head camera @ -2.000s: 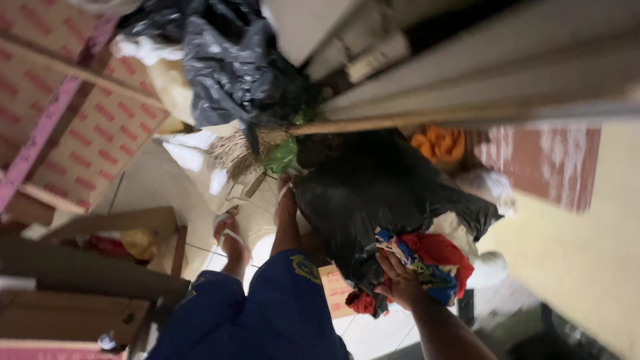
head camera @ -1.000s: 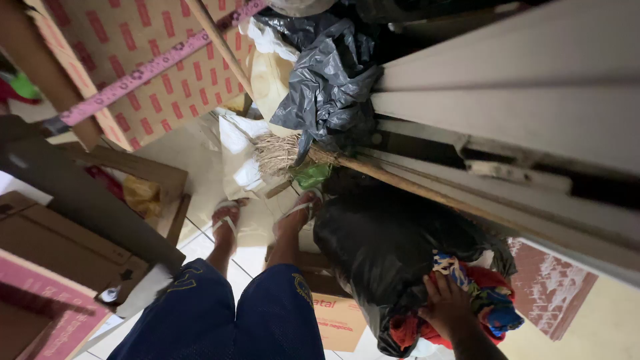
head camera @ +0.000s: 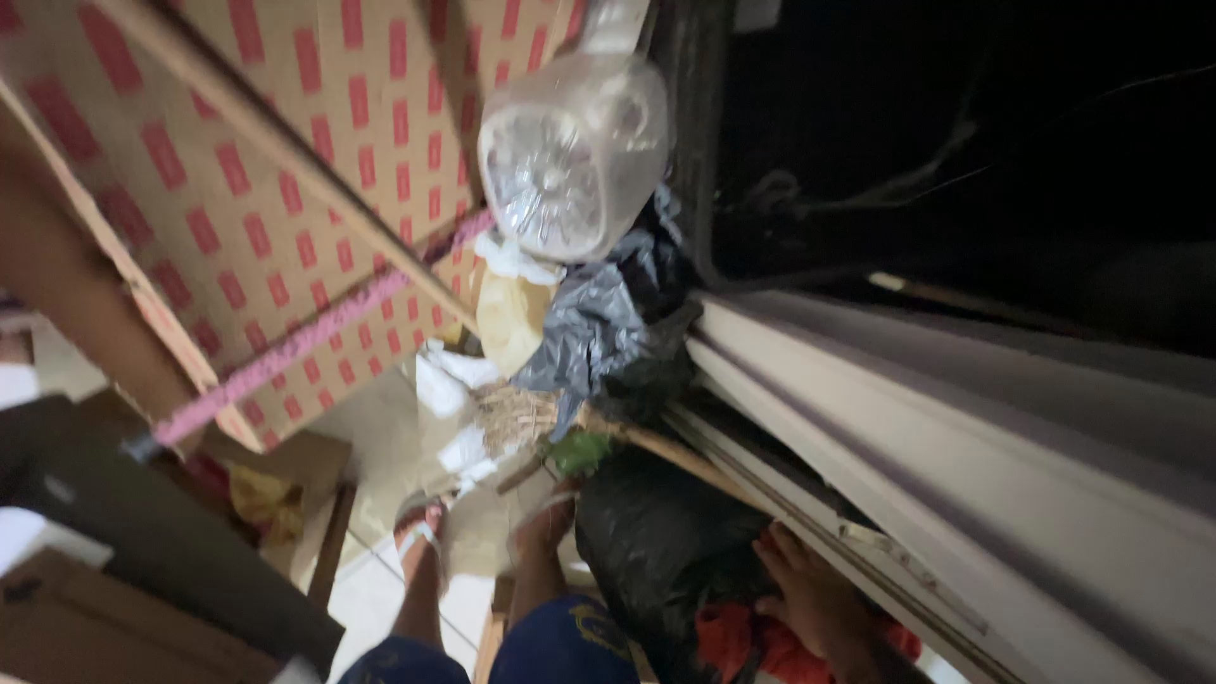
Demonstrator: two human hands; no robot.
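Note:
My right hand [head camera: 807, 589] is at the lower right, palm down with its fingers apart. It rests against a full black plastic bag [head camera: 665, 541] and a red cloth [head camera: 727, 636] at the bag's near end. No grip on either shows. My left hand is not in view. A straw broom's bristles [head camera: 513, 416] lie beyond my feet, its wooden handle [head camera: 689, 461] slanting right between the bag and a pale ridged panel. Beside the bristles are a green plastic bag [head camera: 579, 452] and a crumpled dark plastic bag [head camera: 594, 328]. The picture is blurred.
A large clear plastic bottle [head camera: 575, 157] stands past the dark bag. At the upper left, a pink pole [head camera: 313, 337] and a wooden pole [head camera: 285, 152] cross a red-patterned cardboard box [head camera: 332, 95]. The pale ridged panel [head camera: 902, 427] borders the right; cardboard [head camera: 123, 608] lies lower left.
The view has swung toward the box and clear bottle. My right hand has shifted from the multicoloured cloth to the bag beside the red cloth.

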